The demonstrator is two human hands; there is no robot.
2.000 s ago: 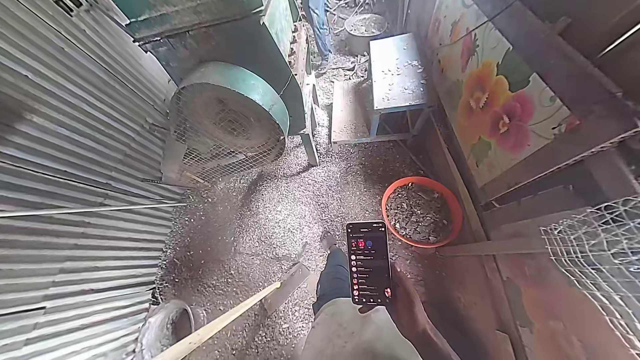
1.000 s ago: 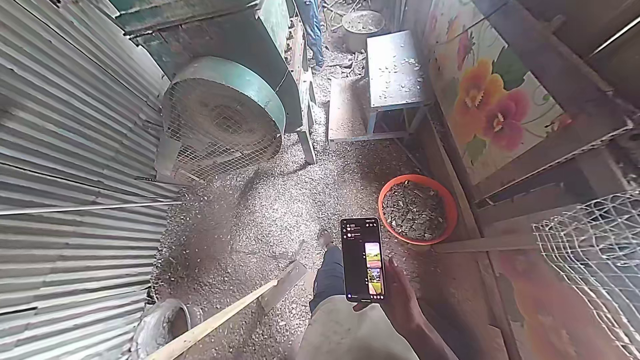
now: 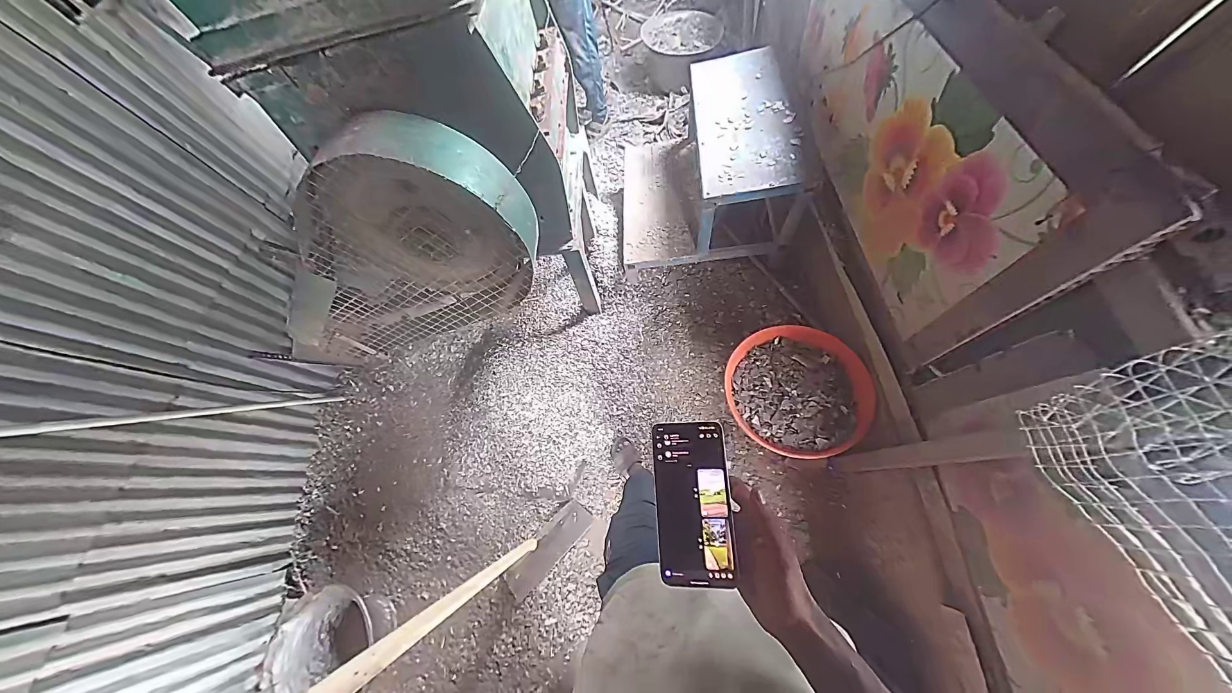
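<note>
My right hand [image 3: 770, 563] is wrapped around the right side of a smartphone [image 3: 681, 525], held upright in front of my lap. Its lit screen is dark with two small pictures at the right. My left hand is outside the view. To the left of the phone, a wooden-handled tool [image 3: 433, 606] with a flat metal blade [image 3: 556, 551] lies slanting over the gritty floor. Beyond my right hand stands an orange basin [image 3: 871, 404] filled with dark chips.
A green machine with a mesh-guarded round housing [image 3: 419, 231] stands at the left by a corrugated metal wall [image 3: 144, 520]. Ahead are a metal-topped bench [image 3: 746, 125], a large pot [image 3: 681, 58] and a person's leg [image 3: 580, 53]. Wire mesh [image 3: 1145, 462] juts in at right; a bucket [image 3: 322, 635] stands lower left.
The phone's screen has gone from a list of entries to a dark page with two pictures. My right hand still holds the phone.
</note>
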